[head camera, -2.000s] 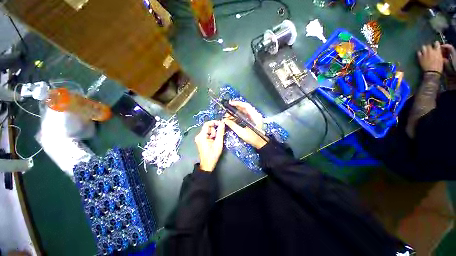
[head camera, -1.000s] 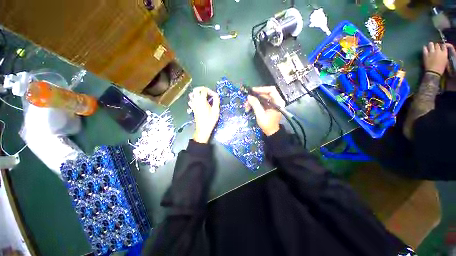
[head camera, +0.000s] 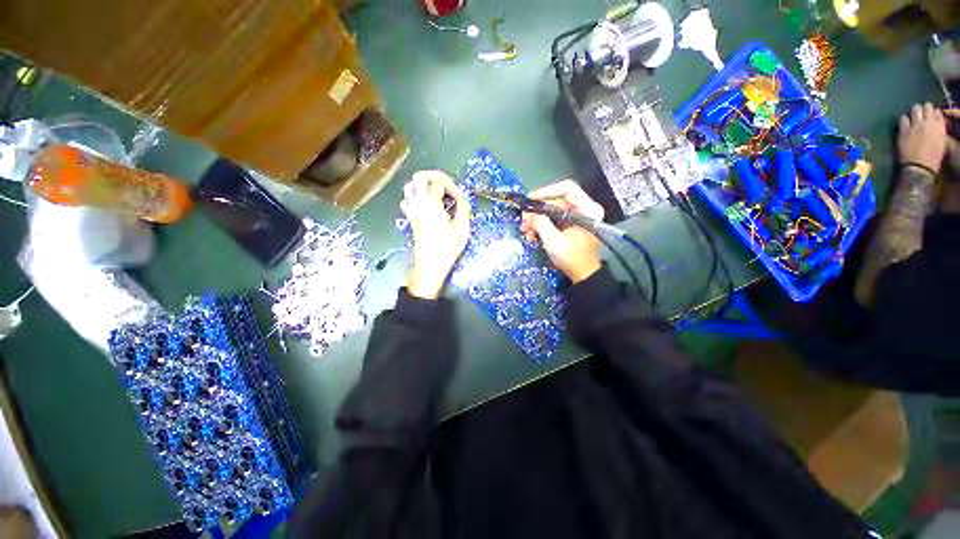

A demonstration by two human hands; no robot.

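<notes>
A blue PCB panel [head camera: 511,279] lies on the green bench in front of me. My right hand [head camera: 568,230] holds the black soldering iron [head camera: 553,213] like a pen, its tip pointing left over the panel's upper part. My left hand [head camera: 434,223] is at the panel's upper left edge, fingers bent together around something small and dark at the fingertips; what it is cannot be made out. A heap of white leads [head camera: 321,290] lies to the left of my left hand.
Stacked PCB panels [head camera: 200,411] stand at lower left. A phone [head camera: 250,211], an orange bottle [head camera: 105,184] and a cardboard box [head camera: 263,95] are at left. The soldering station [head camera: 632,147] and blue tray [head camera: 795,253] are at right. Another person's hand [head camera: 923,137] is at far right.
Since two seconds ago, my hands have parted and the panel shows more fully. Since one second ago, the iron's tip has moved left towards my left hand. The whole view has shifted slightly.
</notes>
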